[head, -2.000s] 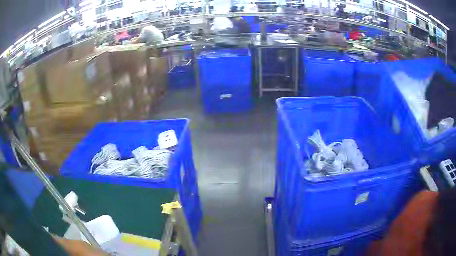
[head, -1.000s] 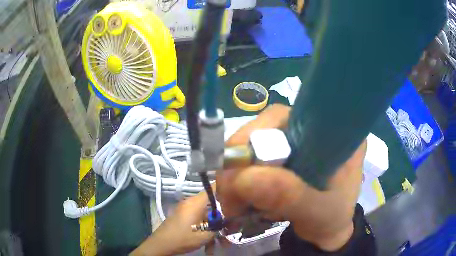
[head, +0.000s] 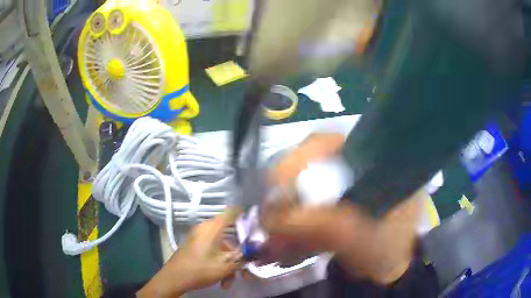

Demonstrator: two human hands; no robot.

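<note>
My right hand (head: 361,230), blurred, grips the large dark teal screwdriver (head: 431,110) over the work. Its metal fittings and nose are smeared by motion. My left hand (head: 198,256) is low at centre-left, its fingers bent beside the driver tip; what they touch is hidden. A white power strip (head: 285,269) shows only as an edge below the hands. Its white cord coils (head: 140,169) lie to the left, with the plug (head: 75,244) over the striped edging.
A pale mat (head: 326,123) lies under the work. Behind it are a yellow-blue fan (head: 116,70), sticky notes (head: 226,73), a tape roll (head: 282,103) and crumpled tissue (head: 324,94). A blue bin (head: 486,154) stands right. A dark conveyor (head: 29,174) runs along the left.
Two seconds ago the view faced the aisle and bins; it now faces the bench. Since one second ago, the fan and coils have shifted slightly left in view, and the driver has blurred.
</note>
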